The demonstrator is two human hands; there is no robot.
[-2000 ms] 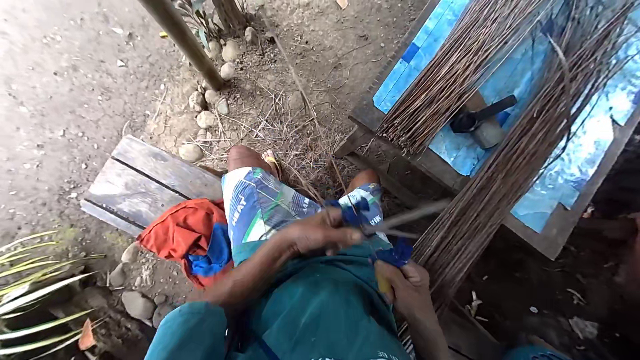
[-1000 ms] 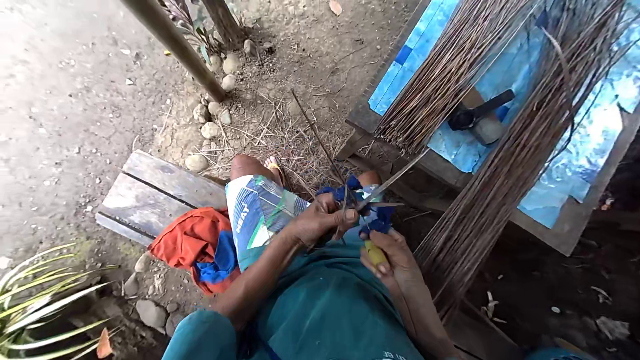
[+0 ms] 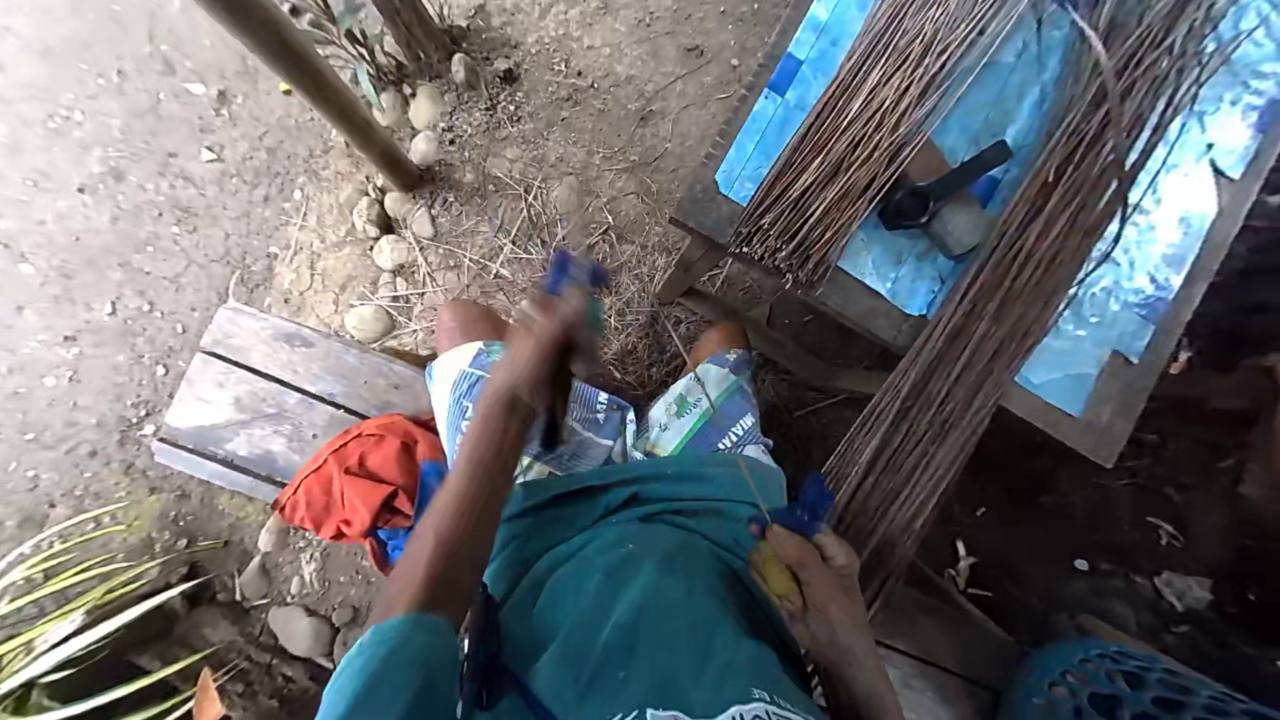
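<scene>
My left hand is blurred and reaches forward above my left thigh. A blue item shows at its fingers, and a dark, blurred item is just below it; whether the hand grips either cannot be told. Near my right hip, my right hand closes on a yellow object, perhaps a handle. Blue material lies at its fingers, with a thin strand rising beside it. To its right hangs the lower end of a long bundle of thin brown sticks.
A blue-covered table at upper right bears another stick bundle and a black-strapped object. Red cloth lies on a wooden bench at left. A pole, stones and woven blue-green seat or basket are around.
My hands have moved apart: the left has gone forward, the right back toward my hip. The pale blade seen between them earlier no longer shows clearly.
</scene>
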